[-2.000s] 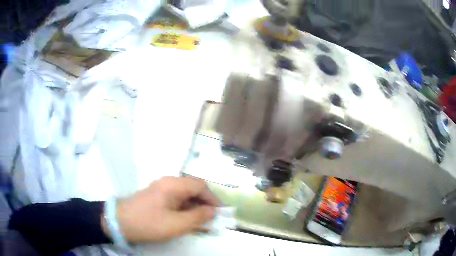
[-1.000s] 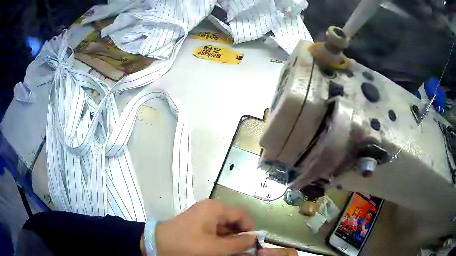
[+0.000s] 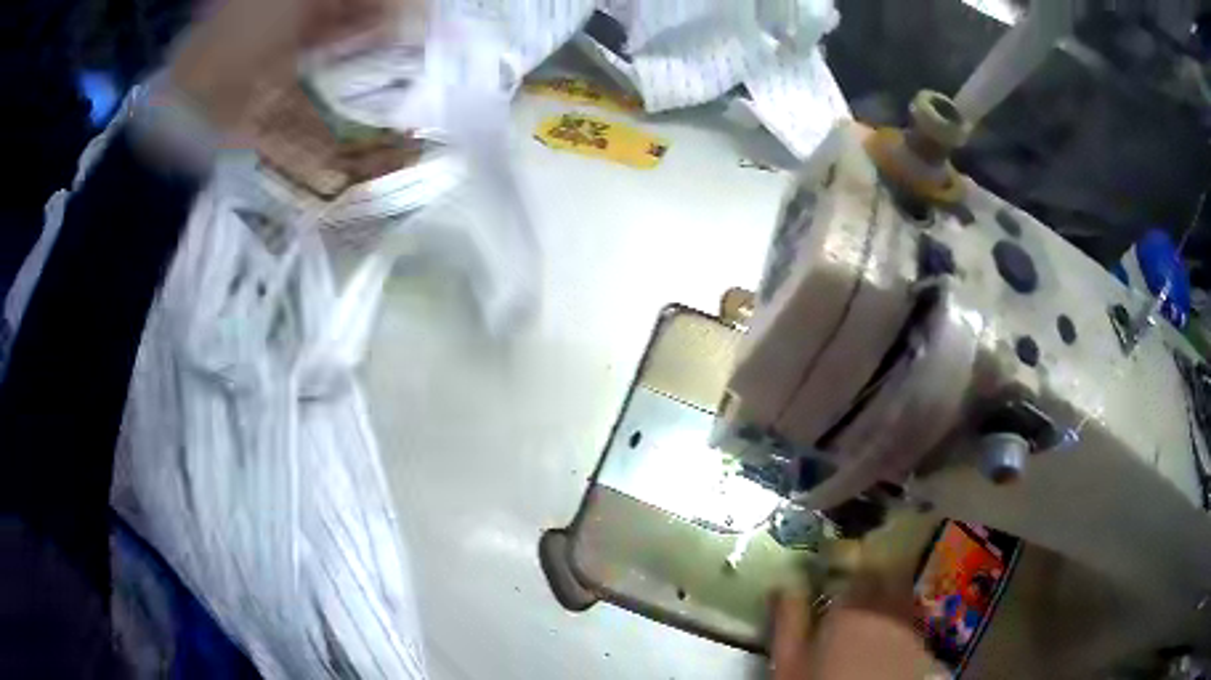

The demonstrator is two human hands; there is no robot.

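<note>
White striped fabric strips [image 3: 292,505] lie in a long tangled heap at the left of the table. One strip [image 3: 498,226] hangs blurred from the heap's top. My left hand [image 3: 252,73] is blurred at the upper left, over the heap's far end; its fingers are not clear. My right hand [image 3: 857,644] is blurred and cut off by the bottom edge, between the machine bed's near edge and the phone; its grip is not clear. The sewing machine head [image 3: 850,332] stands over the lit needle plate [image 3: 677,458]. A short pale thread or scrap [image 3: 750,531] lies by the foot.
A smartphone [image 3: 963,585] with a red picture lies on the bed, right of my right hand. Yellow stickers [image 3: 598,140] are on the tabletop. Wider striped pieces [image 3: 704,53] lie at the far edge. A brown scrap [image 3: 312,133] lies under the heap. A blue object [image 3: 1159,272] is behind the machine.
My left hand has moved from the near edge of the machine bed up to the far left. The loose strip has shifted upward. My right hand shows more, further right by the phone.
</note>
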